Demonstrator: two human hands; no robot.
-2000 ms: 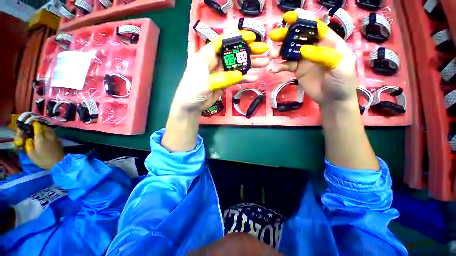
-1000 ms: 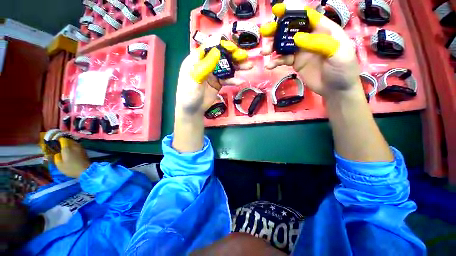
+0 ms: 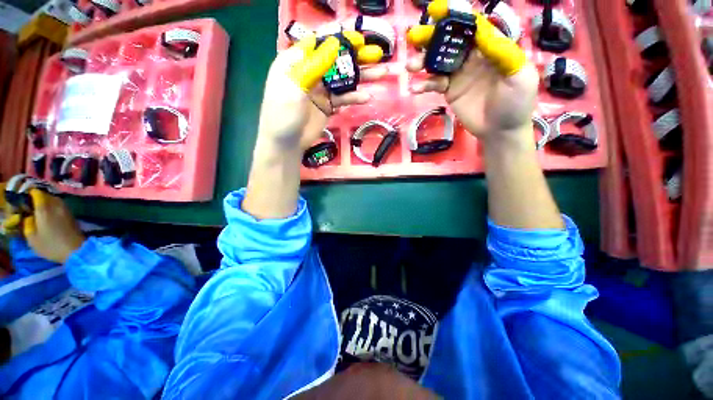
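Observation:
My left hand point(image 3: 301, 98), with yellow finger cots, holds a black smartwatch point(image 3: 342, 69) whose screen shows a green and white picture. My thumb lies along the left side of its screen. My right hand point(image 3: 491, 98), also in yellow finger cots, holds a second black smartwatch point(image 3: 451, 45) whose dark screen shows rows of white icons and text. Both are held above a pink foam tray point(image 3: 469, 166) with pale, looped watches in its pockets. One watch point(image 3: 320, 153) in the tray's front left pocket has a lit screen.
A second pink tray point(image 3: 205, 117) at the left holds watches, plastic film and a white paper slip point(image 3: 87, 104). Stacked pink trays point(image 3: 618, 156) stand at the right. A neighbour's hand point(image 3: 51, 226) holds a watch at the far left. The green table edge point(image 3: 375, 211) runs before me.
The view has shifted, so trays and hands sit differently in it. My right thumb has moved off the watch screen to its upper right edge. Both watches are still held.

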